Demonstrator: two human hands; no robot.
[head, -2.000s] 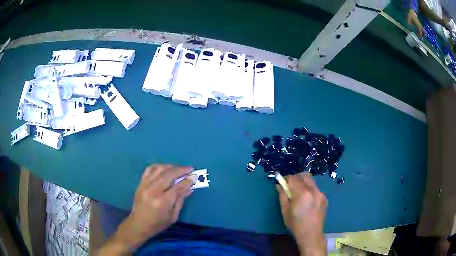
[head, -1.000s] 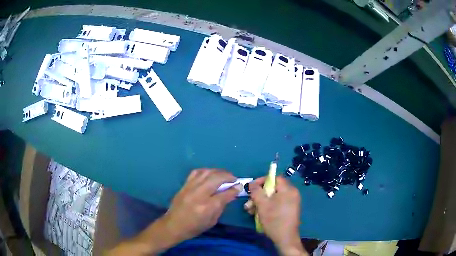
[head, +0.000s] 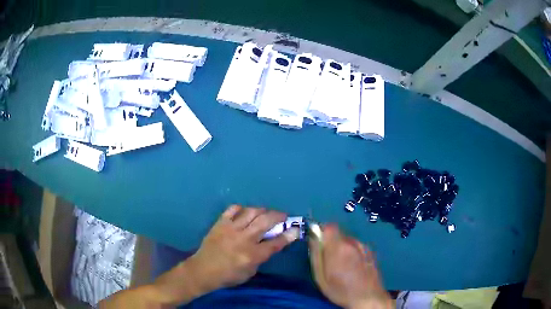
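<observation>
My left hand (head: 238, 244) holds a white plastic housing (head: 294, 228) by its body near the table's front edge, its cut-out end pointing right. Something dark shows at that end. My right hand (head: 347, 262) is blurred and grips a pale-handled tool (head: 315, 241), its tip close to the housing's end. Whether the tip touches the housing is hard to tell. A pile of black inserts (head: 405, 196) lies to the right of my right hand.
A heap of white housings (head: 99, 102) lies at the left. Fitted housings (head: 302, 90) stand in a row at the far edge. A metal upright (head: 471, 48) rises at the far right. An open carton (head: 142, 259) of white pieces is below the table's left front edge.
My right hand went from the insert pile to the housing's end, then turned the tool so its tip is near that end. My left hand keeps its hold. The view has shifted.
</observation>
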